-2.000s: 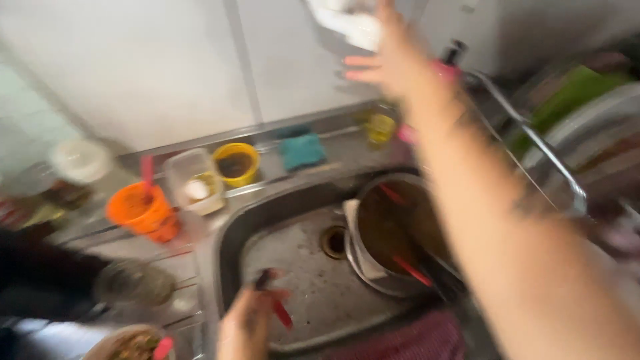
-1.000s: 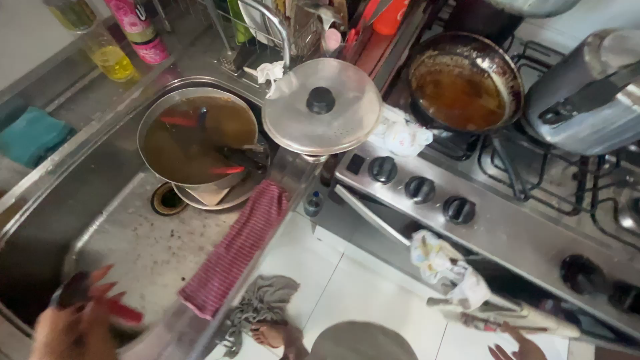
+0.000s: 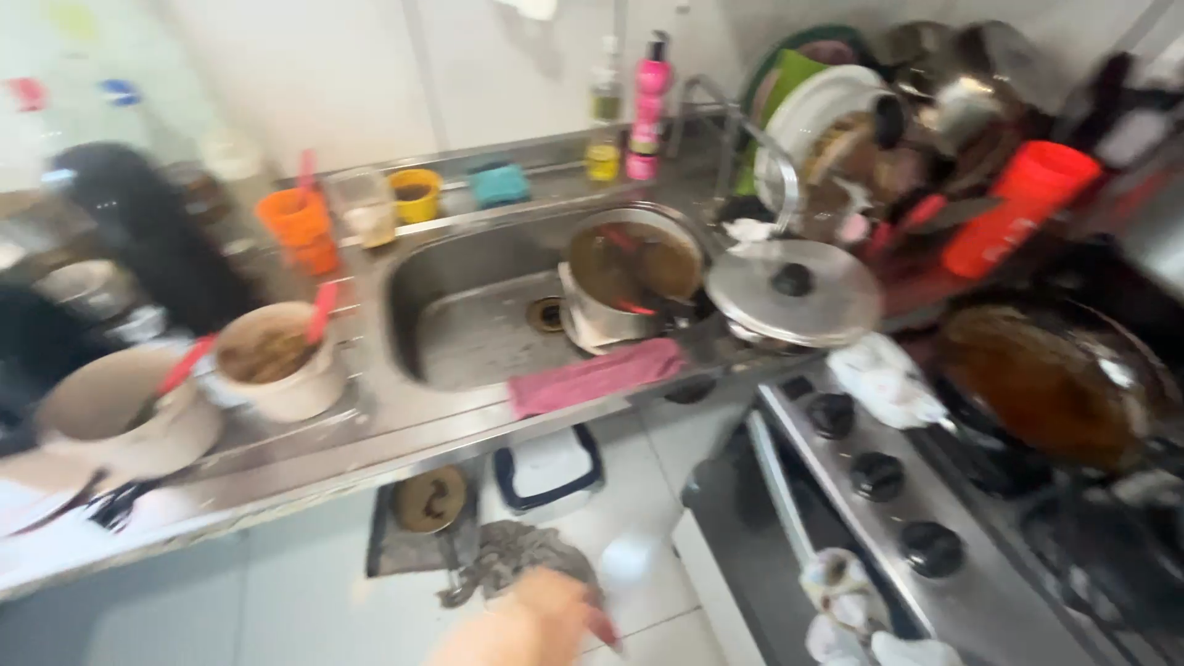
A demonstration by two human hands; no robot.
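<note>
One blurred hand, seemingly my left hand (image 3: 541,615), is low in the centre, over the floor in front of the counter. Its fingers point right and a red tip shows; whether it holds anything is unclear. My right hand is out of view. Above lies the steel sink (image 3: 462,324), with a pot of murky liquid (image 3: 601,273) holding red and dark utensils. A pink cloth (image 3: 597,375) drapes over the sink's front edge. A steel lid with a black knob (image 3: 823,291) rests right of the pot.
Two pots, one a pot of brown food (image 3: 268,356), stand on the left drainboard. An orange cup (image 3: 301,231), yellow cup (image 3: 413,194) and teal sponge (image 3: 499,185) line the back. At right are a dish rack (image 3: 786,176) and a stove with a frying pan (image 3: 1036,370).
The view has swung back left since one second ago. My left hand has left its place over the sink. My right hand, raised towards the wall two seconds ago, is out of view.
</note>
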